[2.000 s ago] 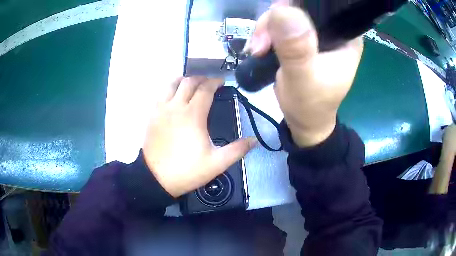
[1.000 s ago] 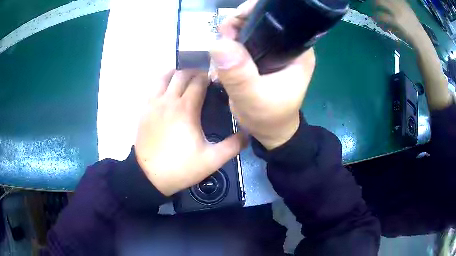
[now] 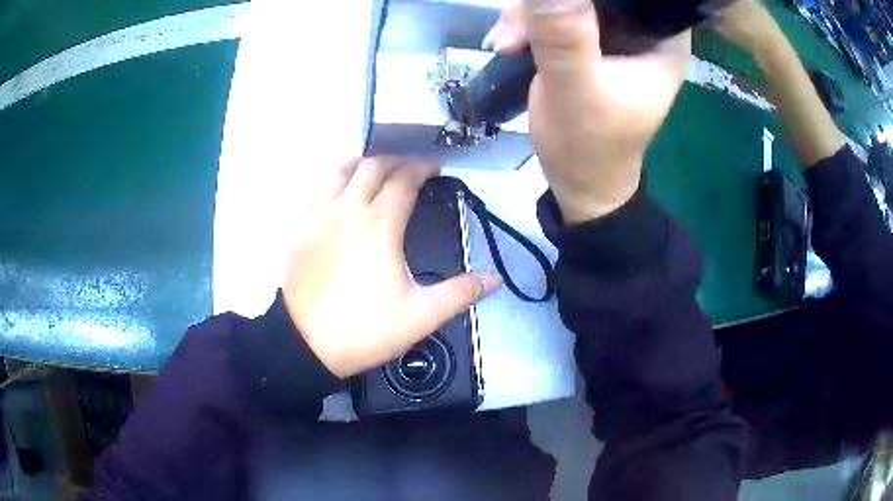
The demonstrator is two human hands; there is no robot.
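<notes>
A black oblong unit [image 3: 419, 377] with a round ringed speaker or lens lies on the white sheet [image 3: 534, 342]. My left hand [image 3: 357, 269] lies over its left side, with the thumb across its face, and holds it. A thin black wrist strap [image 3: 519, 259] loops out to the right from the unit's far end. My right hand [image 3: 607, 117] is shut on the black electric screwdriver [image 3: 501, 88], tilted, its lower end at the silver pick-up mechanism [image 3: 465, 125] of the screw feeder [image 3: 401, 137]. The bit and any screw cannot be made out.
On the right, another person's arm [image 3: 795, 108] reaches over the green bench [image 3: 117, 196]. Another black unit [image 3: 783, 235] with a narrow white strip stands near that person. A small black item [image 3: 828, 90] lies at the far right. A pale strip [image 3: 127, 54] crosses the far left.
My right hand and the screwdriver have moved from the unit's far end away to the feeder, uncovering the strap. My left hand stays on the unit. The other person's unit has shifted slightly.
</notes>
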